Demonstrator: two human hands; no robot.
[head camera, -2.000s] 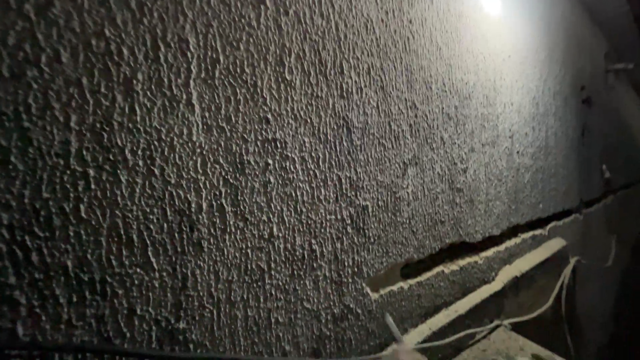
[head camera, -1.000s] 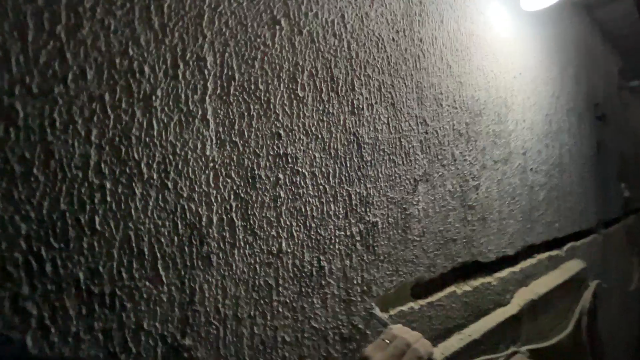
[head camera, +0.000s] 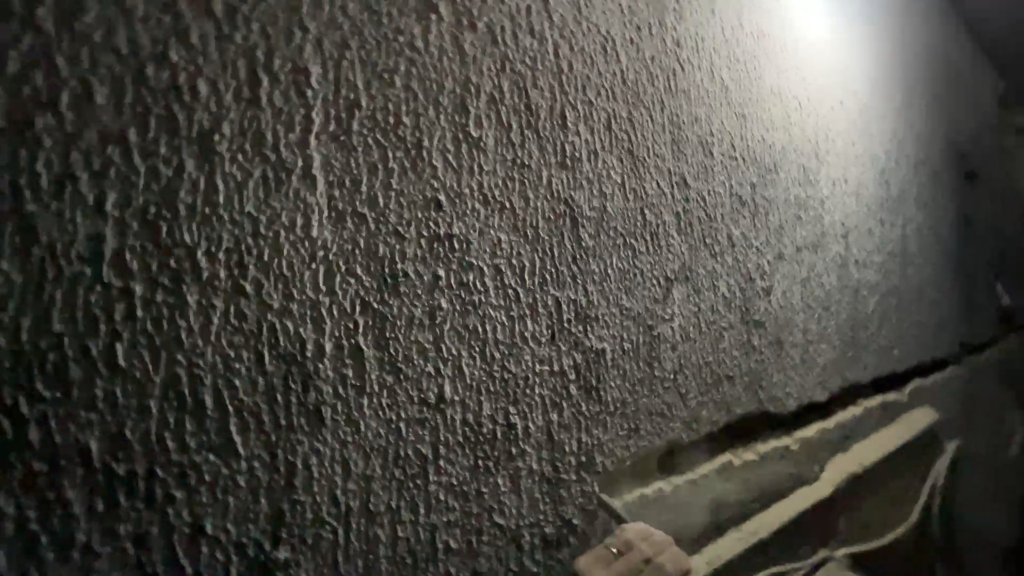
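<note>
My right hand, cut off by the bottom edge of the head view, has its fingers curled, and a small shiny spot shows on one finger, perhaps a ring. From the fingers a thin straight tool points up and left; its kind cannot be told. The tip is at the lower edge of a rough, textured plaster wall, beside the near end of a broken, pale-edged gap. Most of the palm and wrist is hidden. My left hand is out of view.
A pale strip runs slantwise below the gap. A thin light cable curves at the lower right. Bright light glares on the wall at the top right; the far right is dark.
Two seconds ago only a fingertip and the pale tool showed at the bottom edge; more of my hand now shows, closer to the near end of the gap.
</note>
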